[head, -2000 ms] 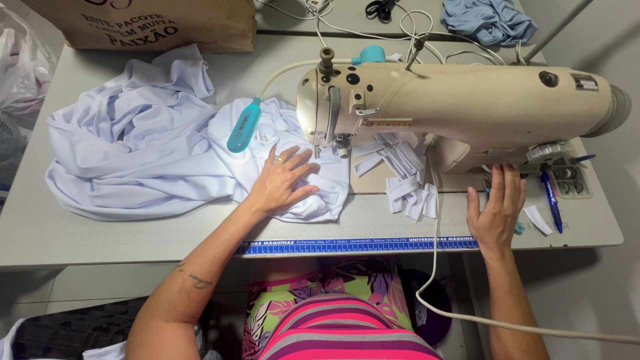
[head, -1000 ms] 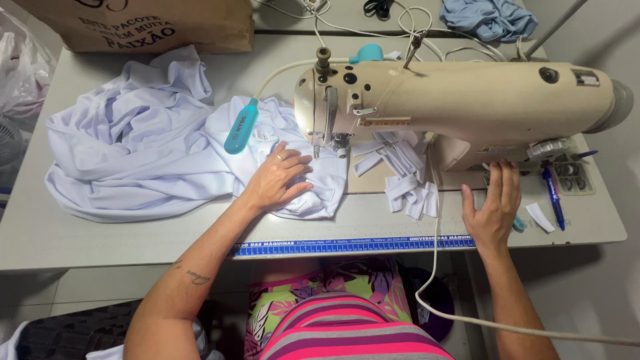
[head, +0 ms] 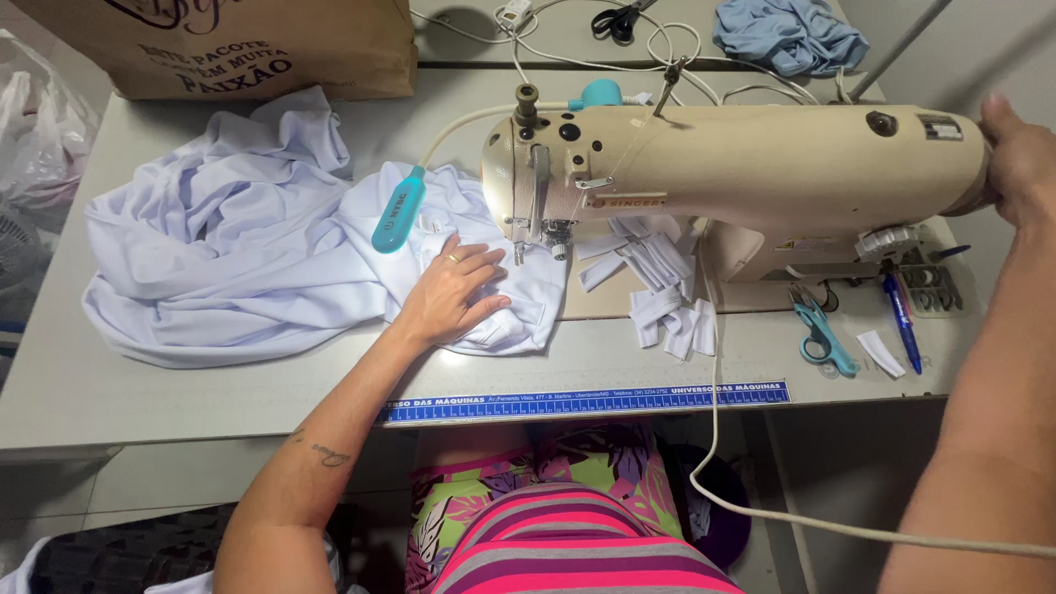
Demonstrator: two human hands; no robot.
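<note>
White fabric (head: 223,239) lies bunched on the left of the table and runs to beneath the needle area of a beige Singer sewing machine (head: 759,157). My left hand (head: 458,293) rests on it with the fingers spread, just left of the presser foot (head: 519,253). At the machine's right end, my right hand (head: 1023,169) is on the handwheel (head: 978,177); its fingers are partly hidden behind the wheel. A turquoise lamp (head: 398,210) on a flexible neck hangs over the fabric. Short white fabric strips (head: 652,264) lie under the machine arm.
Turquoise thread snips (head: 821,334), a blue pen (head: 903,322) and a bobbin case box (head: 932,289) are at the right. A blue measuring tape (head: 577,403) runs along the front edge. A cable (head: 716,371) crosses that edge. Behind are a paper bag (head: 264,62), black scissors (head: 615,23) and blue cloth (head: 788,37).
My right hand has left the front right of the machine bed and moved up and right to the handwheel. The turquoise snips now show fully. My left hand has stayed on the white fabric.
</note>
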